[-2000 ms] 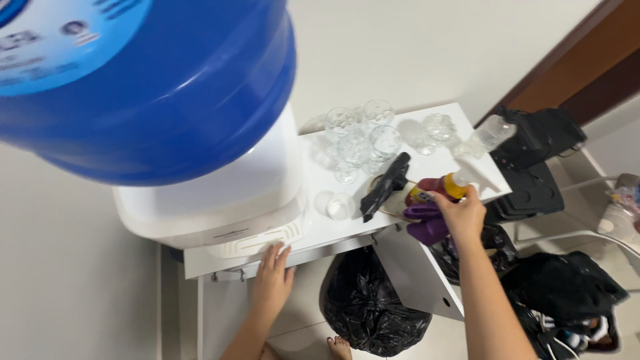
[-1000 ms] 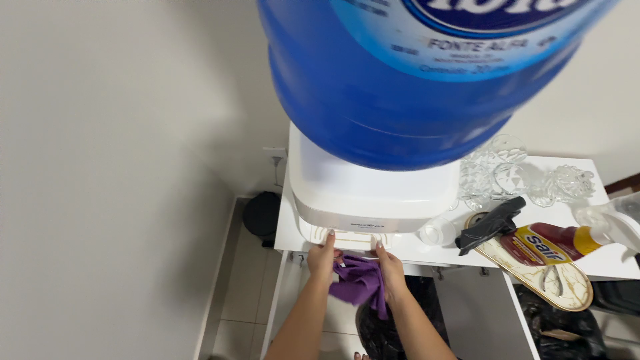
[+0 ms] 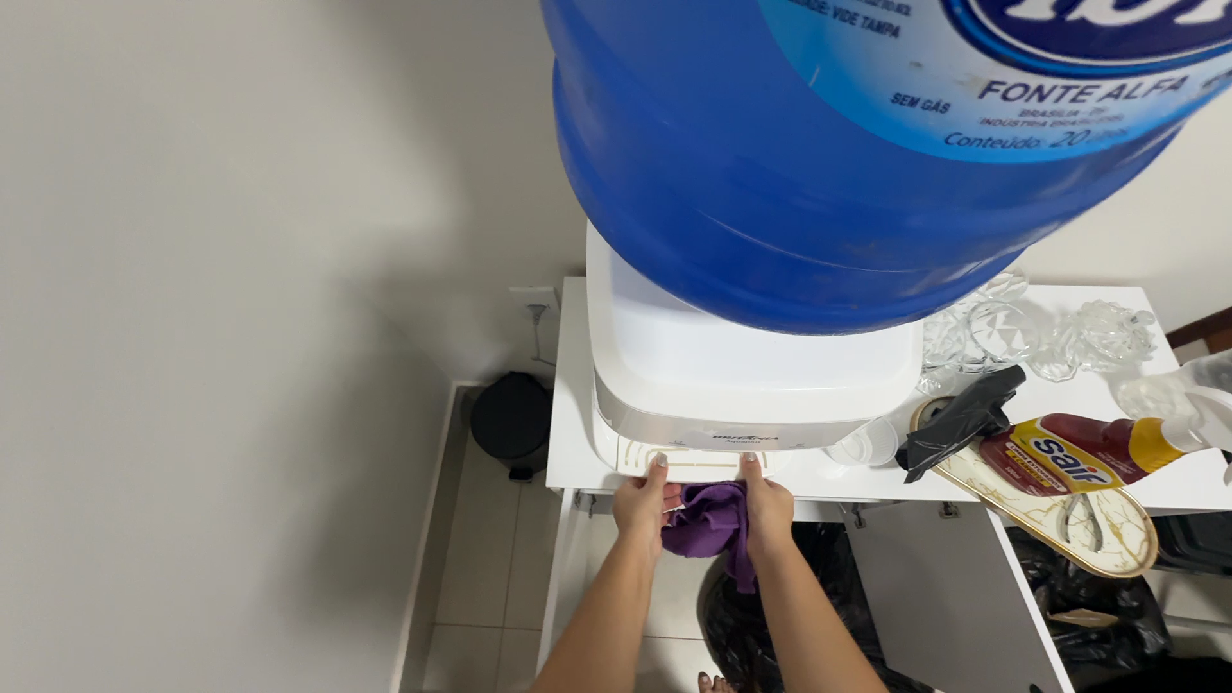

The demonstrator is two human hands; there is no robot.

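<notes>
A white water dispenser [image 3: 741,385] stands on a white cabinet, carrying a large blue water jug [image 3: 818,192]. Both my hands are at the slotted drip tray [image 3: 693,462] at its base. My left hand [image 3: 645,505] has its thumb on top of the tray's front edge, fingers beneath. My right hand [image 3: 767,500] grips the same edge farther right and also holds a purple cloth [image 3: 712,525], which hangs between the hands below the tray. Whether the left fingers also hold the cloth is unclear.
Right of the dispenser are glassware [image 3: 1006,332], a plastic cup [image 3: 866,443], a spray bottle [image 3: 1078,452] and a marbled tray [image 3: 1121,529] jutting past the cabinet edge. A cabinet door [image 3: 943,587] hangs open below, beside black bags. A black bin [image 3: 510,423] stands in the left corner.
My right hand, with the purple cloth, has moved from beside the spray bottle to the drip tray, joining my left hand there. The view has swung left.
</notes>
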